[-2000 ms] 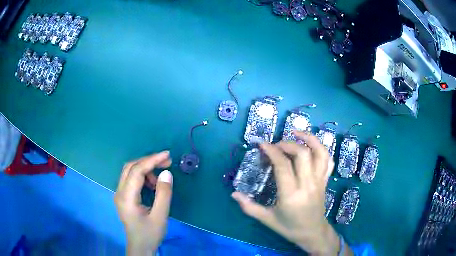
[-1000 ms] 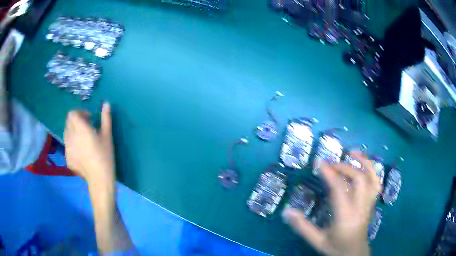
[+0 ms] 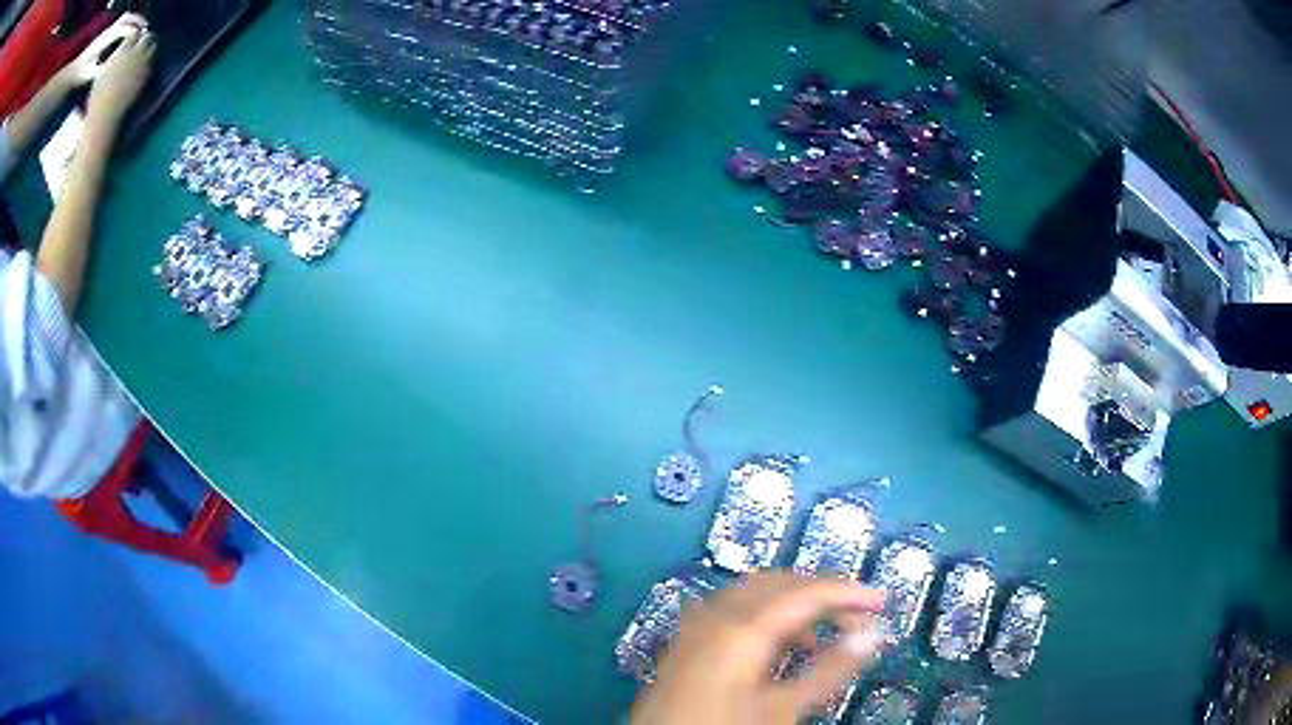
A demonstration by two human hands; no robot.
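My left hand is blurred and cut off by the bottom edge. Its fingers are bent over the lower board row, and whether they hold anything cannot be told. My right hand is not in view. Silvery oblong boards with leads lie in an upper row. More boards lie below, partly hidden by my hand or cut off by the bottom edge. Two wired modules, one round and one lower left, lie left of the boards, their leads pointing up.
Packed board rows lie at left, near another person's hands and sleeve. Clear stacked trays stand at the back. A loose module pile lies before the white screw feeder. A dark tray is at lower right.
The view has shifted, showing more of the bench's back. My left hand has moved from the far left to the boards. My right hand has gone out of view.
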